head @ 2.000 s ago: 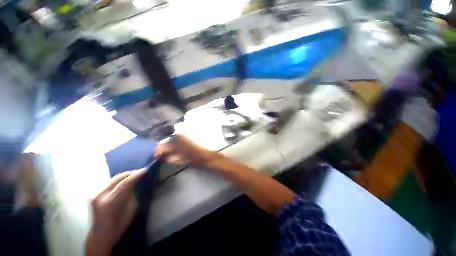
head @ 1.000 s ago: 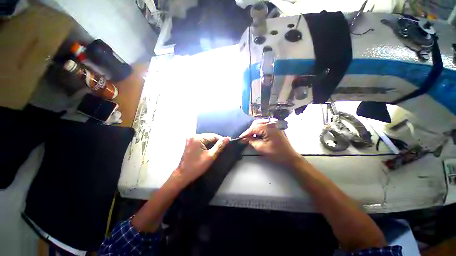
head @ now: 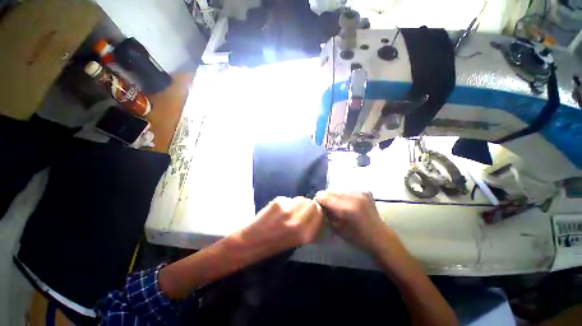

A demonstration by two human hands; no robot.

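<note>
A dark garment panel [head: 287,169] lies on the white machine table left of and in front of the needle area, and runs down over the front edge. My left hand [head: 297,218] is closed on its edge. My right hand [head: 348,210] pinches the same edge, close beside my left hand; the fingertips nearly touch and hide the pinched cloth. The presser foot and needle area [head: 335,140] of the sewing machine [head: 383,95] is behind my hands, partly lost in glare.
Scissors [head: 437,175] lie right of the needle, with a white stick [head: 485,186] and a red-handled tool [head: 507,211] further right. A black cloth stack [head: 89,216] is at left, below a phone [head: 121,125] and a bottle [head: 121,89]. Dark cloth [head: 274,32] lies behind.
Both hands have moved down, towards the table's front edge and away from the needle, and have come closer together. More of the dark panel shows between them and the needle area.
</note>
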